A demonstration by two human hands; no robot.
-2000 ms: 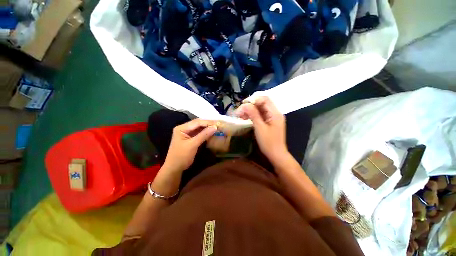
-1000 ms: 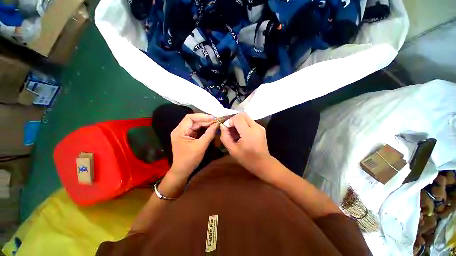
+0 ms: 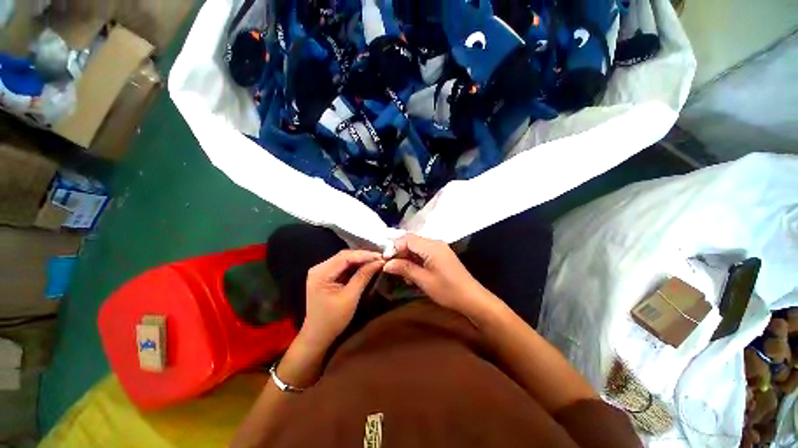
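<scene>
My left hand [image 3: 334,293] and my right hand [image 3: 437,273] meet at the fingertips in front of my lap. Both pinch at a small pale item [image 3: 389,250] at the lower lip of the open white sack [image 3: 289,194]. The fingers hide most of the item, and I cannot tell whether it is a tag, a string or a fold of the sack. Blue plush toys [image 3: 490,57] with black parts and lettered straps fill the sack.
A red stool [image 3: 188,324] at left bears a small tag stack [image 3: 151,343]. A yellow sack [image 3: 131,420] lies below it. At right, a white sack [image 3: 591,280] bears a banded tag stack [image 3: 672,311], a flat black object [image 3: 738,297] and a string bundle [image 3: 637,398]. Cardboard boxes [image 3: 114,87] stand upper left.
My right hand has come from the sack's lip to meet my left fingertips. Both hands now show lower in view. The brown edge between the fingertips a second ago no longer shows.
</scene>
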